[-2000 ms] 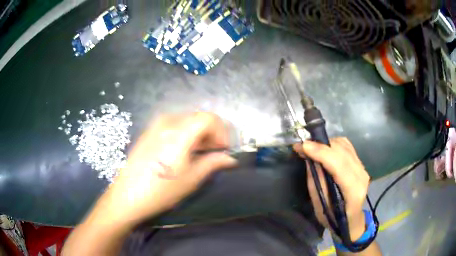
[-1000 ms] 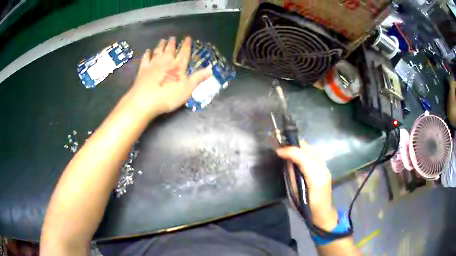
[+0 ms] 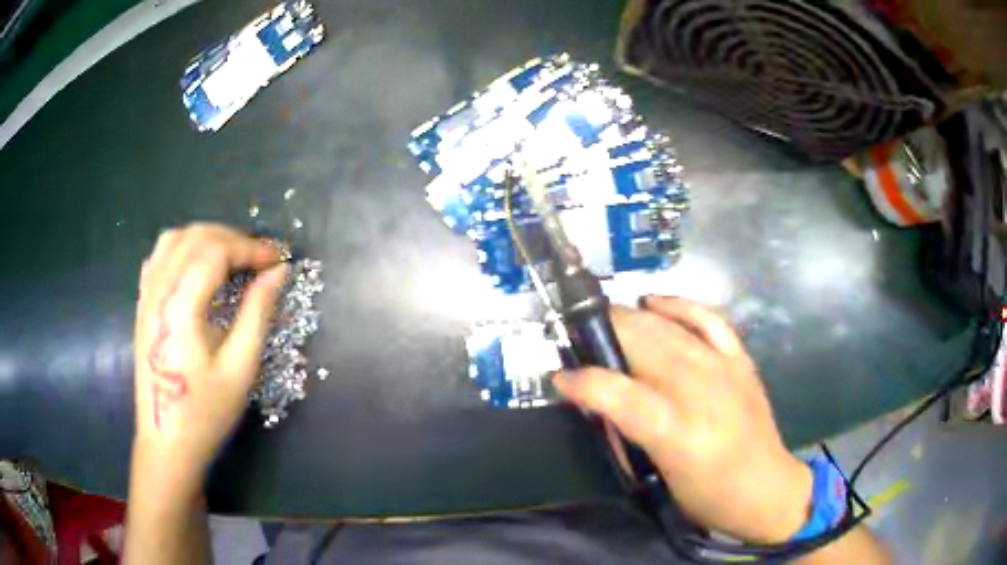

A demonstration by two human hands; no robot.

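Note:
My left hand [image 3: 204, 320] is over the heap of small components [image 3: 289, 342], thumb and forefinger close together at its top edge; whether a bit is between them cannot be told. My right hand [image 3: 690, 414] holds the soldering iron [image 3: 591, 320], its barrel and thin feed tube pointing up and away over the boards. One blue circuit board [image 3: 517, 362] lies in front of me, partly covered by the iron and right fingers. Several overlapping circuit boards [image 3: 640, 210] lie fanned out just beyond it.
A separate board pile [image 3: 252, 68] lies at the upper left. A fan with a ringed grille [image 3: 784, 66] stands at the upper right, beside a spool with an orange-red band [image 3: 905, 182]. The iron's black cable [image 3: 900, 425] runs right from the blue wrist strap [image 3: 828, 499].
My left hand has moved from the board pile down to the component heap. The boards are now spread nearer me, with one set apart. The iron has moved left over them.

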